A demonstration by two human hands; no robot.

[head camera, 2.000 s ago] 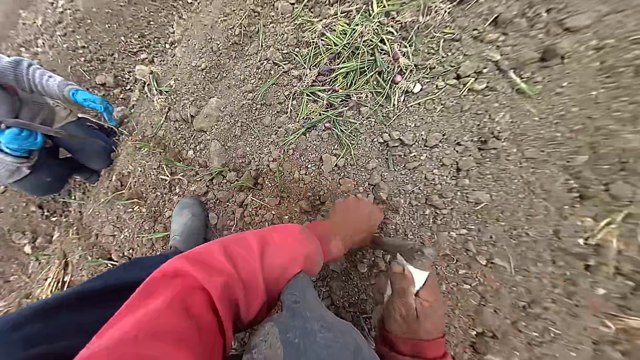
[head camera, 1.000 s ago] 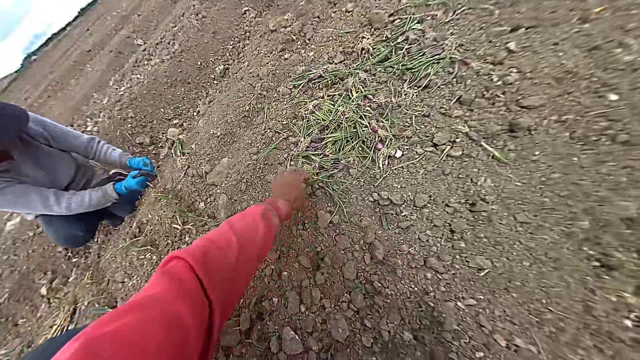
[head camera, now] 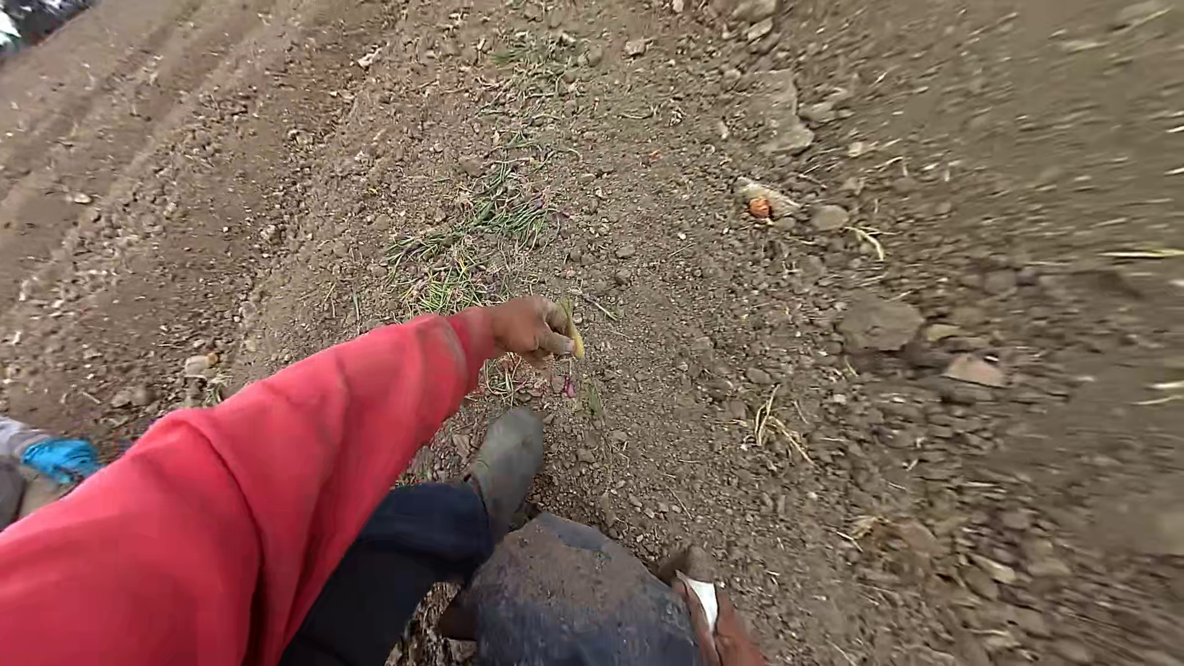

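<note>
My left hand, in a red sleeve, reaches out over the soil and pinches a thin yellow-green leaf or stalk between thumb and fingers. Just beyond it lie uprooted onion plants with green tops and purplish bulbs, in a loose line on the ground. A small purple bulb rests on the soil below the hand. My right hand is low in the frame, partly cut off, beside my dark knee. It is closed around a dull brownish object with a white patch; its kind is unclear.
My boot and soil-covered knee stand close below the left hand. A co-worker's blue-gloved hand shows at the left edge. Stones, dry stalks and an orange-brown lump lie to the right.
The view has shifted, leaving only part of the co-worker in frame. A second ago my left hand was near the edge of the onion pile; now it holds a yellow-green piece to the right of the plants.
</note>
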